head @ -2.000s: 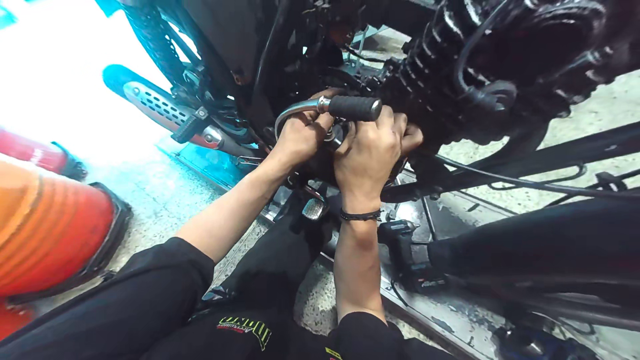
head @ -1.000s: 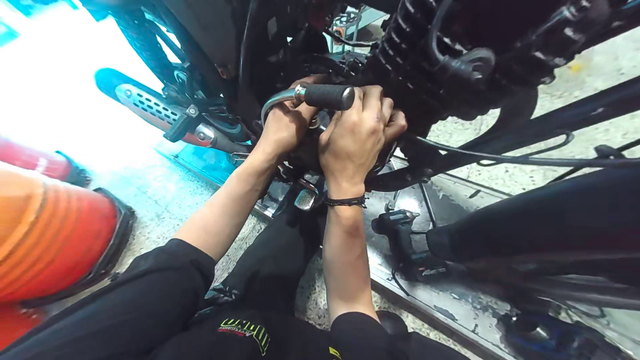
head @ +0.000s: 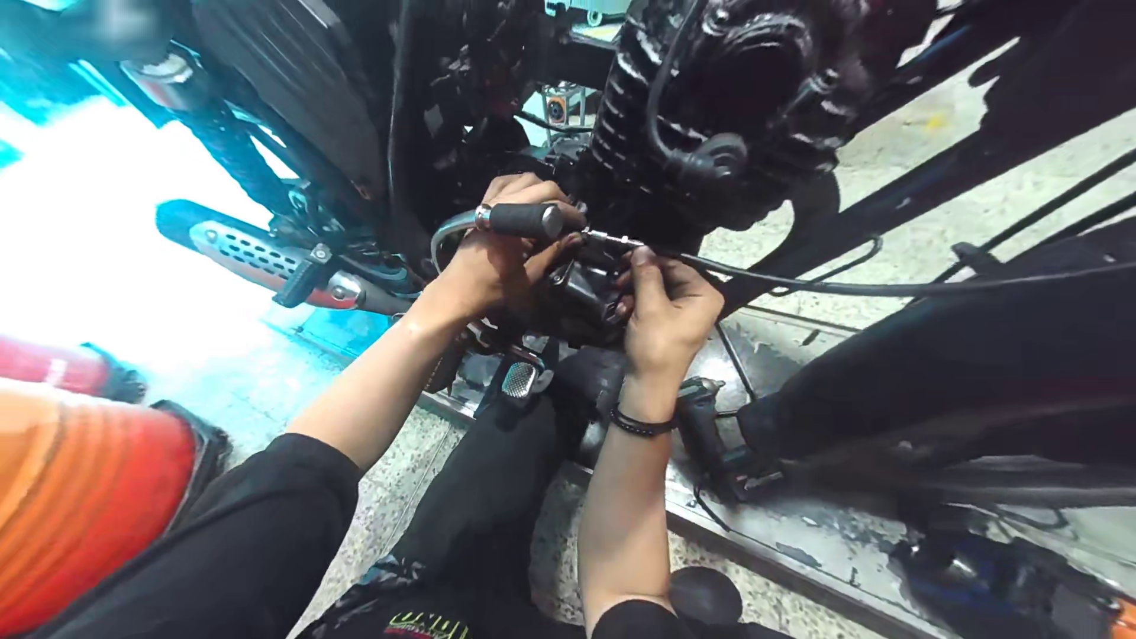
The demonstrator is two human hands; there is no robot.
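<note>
My right hand [head: 666,306] pinches the black control cable [head: 754,282] just beside its metal adjuster [head: 612,238]. Behind the kick-start lever, whose black rubber end [head: 524,220] crosses in front of it, my left hand [head: 510,240] reaches to the other end of that adjuster; what its fingers grip is hidden. A dark engine cover [head: 590,288] lies between the two hands. Above them is the finned black engine cylinder [head: 621,115] of the motorcycle.
A ribbed metal foot pedal [head: 519,379] is below my hands. A black power tool [head: 710,426] lies on the metal platform [head: 799,532] at the right. The exhaust with its perforated shield [head: 244,251] points left, above an orange-red barrel [head: 89,506].
My right hand has moved right, away from the kick-start lever's rubber end, and is now on the cable. The adjuster and the engine cover between my hands have come into sight.
</note>
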